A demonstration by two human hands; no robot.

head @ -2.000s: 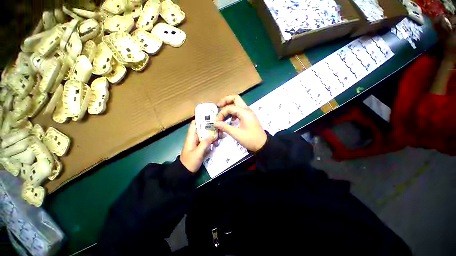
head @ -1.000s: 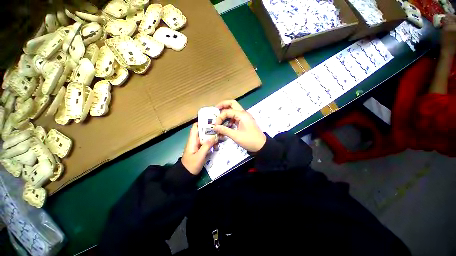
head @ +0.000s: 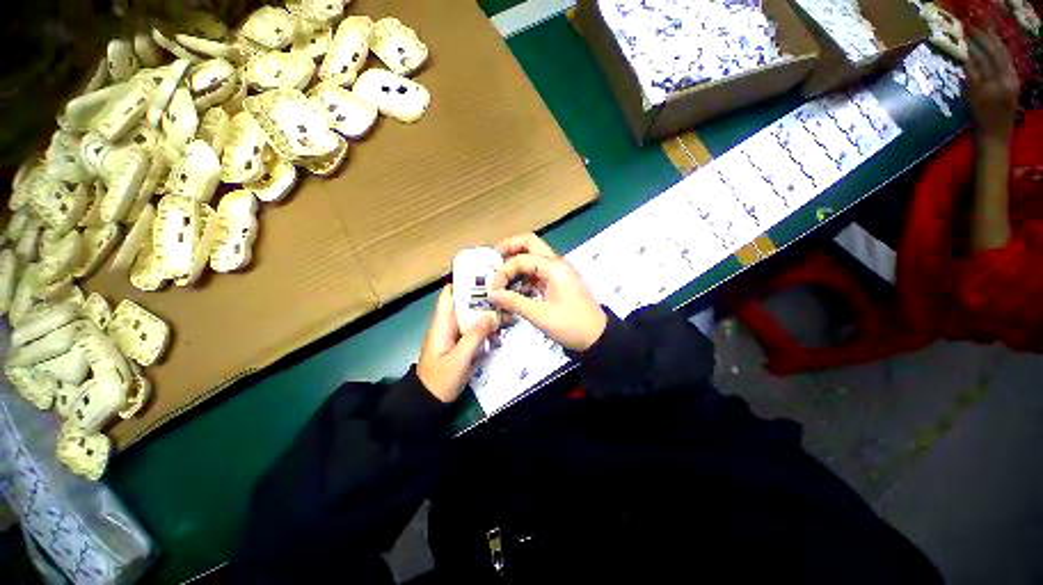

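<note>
A cream-white plastic housing [head: 475, 278] with small dark openings is held upright over the bench edge. My left hand [head: 448, 349] grips its lower end from below. My right hand [head: 551, 299] has its fingertips on the housing's right side and face. Whether the right fingertips pinch a small piece is too small to tell. A long white sticker sheet [head: 675, 234] with rows of small dark-blue marks lies along the bench edge, partly hidden under my right hand.
A pile of cream housings [head: 183, 171] lies on a brown cardboard sheet [head: 446, 149]. Two open boxes [head: 732, 89] of small white parts stand beyond. A plastic bag [head: 69, 503] is at lower left. A person in red [head: 972, 251] and a red stool [head: 818, 314] are at right.
My hands and the housing stay nearly in place, with only slight finger movement. The other person's arm at right has reached further into view near the small white pieces.
</note>
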